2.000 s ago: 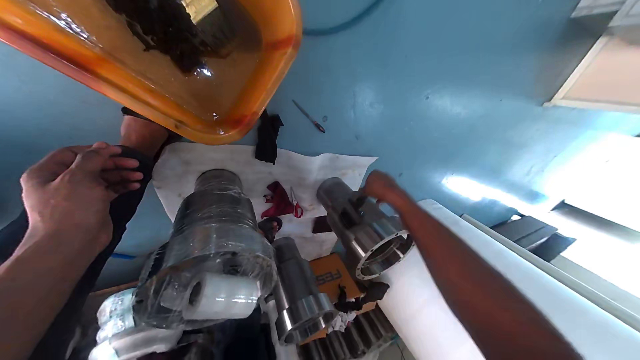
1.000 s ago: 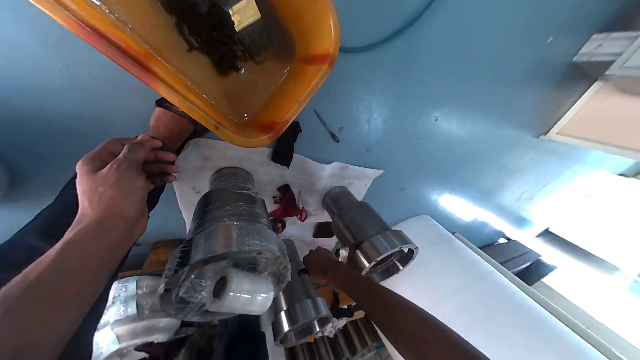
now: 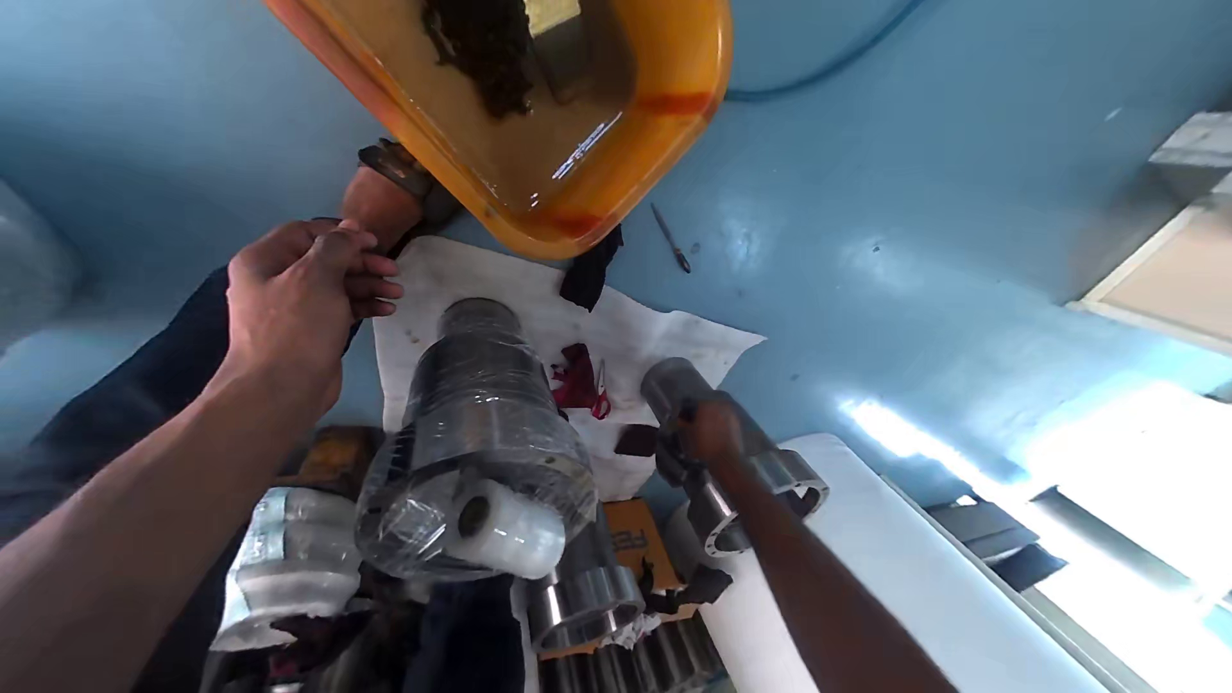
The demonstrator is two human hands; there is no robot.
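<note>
My left hand [image 3: 308,274] is at the left, fingers loosely curled and apart, with nothing visible in it, near a bare lower leg [image 3: 375,207]. My right hand [image 3: 712,433], blurred, grips a flanged metal tube [image 3: 717,520] beside another flanged metal tube [image 3: 794,476]; the arm hides part of both. Between the hands stands a large metal part wrapped in clear film [image 3: 491,414], with a roll of clear film [image 3: 510,529] against it. Another flanged tube [image 3: 585,602] lies right of the wrapped part.
A white sheet [image 3: 433,274] lies on the blue floor, holding red-handled scissors [image 3: 602,404] and red cloth [image 3: 576,377]. An orange tub of liquid [image 3: 707,58] is above. A slim pointed tool [image 3: 671,236], cardboard box [image 3: 630,539] and white surface [image 3: 866,549] are around.
My right hand has moved from the middle flanged tube to the right one's side, where another flanged tube now shows under it. My left hand keeps much the same pose.
</note>
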